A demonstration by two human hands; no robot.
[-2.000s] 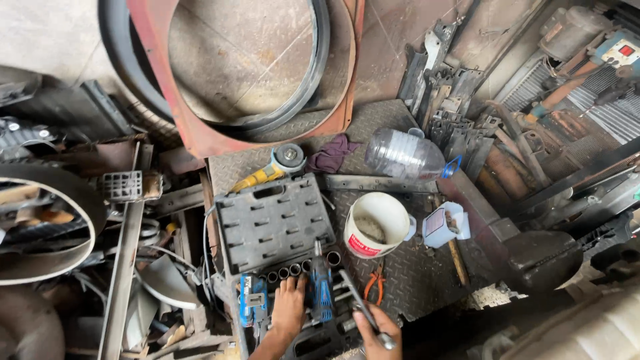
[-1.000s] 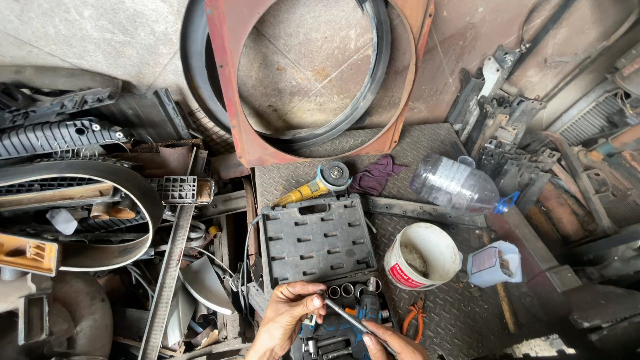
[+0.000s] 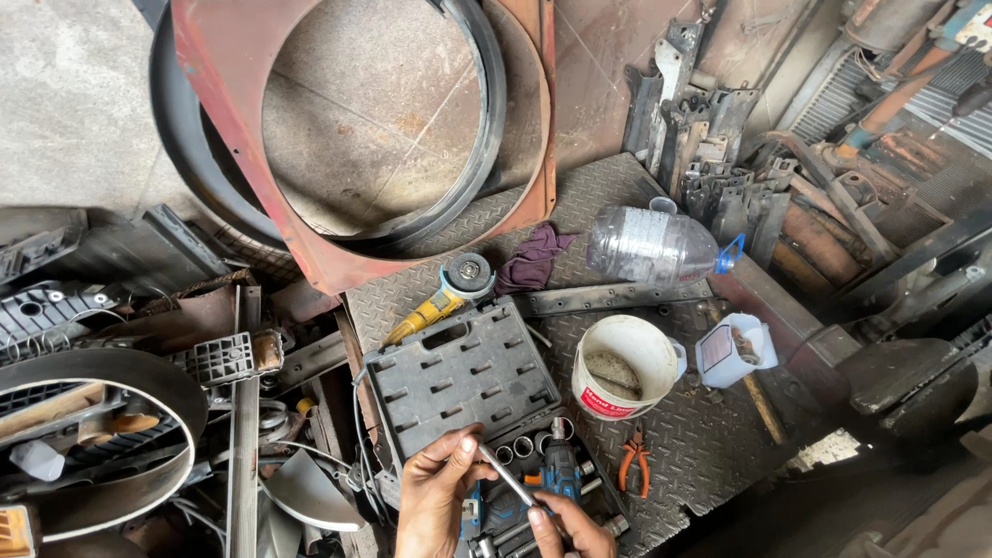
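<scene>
A slim metal rod point(image 3: 505, 474), apparently a tool handle, is held between both hands above the socket set case point(image 3: 465, 372). My left hand point(image 3: 442, 484) grips its upper end between thumb and fingers. Around its lower part, near the bottom edge, my right hand point(image 3: 570, 527) is closed. Just under the hands, a blue and black cordless power tool point(image 3: 559, 469) lies on the case's lower half, among sockets point(image 3: 523, 446). The case's grey lid lies folded back. Right of it are orange-handled pliers point(image 3: 634, 465).
On the tread-plate surface point(image 3: 674, 434) are a white bucket point(image 3: 659, 349), a cut plastic container point(image 3: 728, 364), a clear bottle point(image 3: 651, 244), a purple cloth point(image 3: 535, 260), an angle grinder point(image 3: 449, 294) and a wooden handle point(image 3: 763, 407). A rusty fan shroud point(image 3: 240, 132) stands behind. Scrap parts flank both sides.
My left hand was down at the sockets two seconds ago; it has risen to the rod, which my right hand held alone then. The view has shifted.
</scene>
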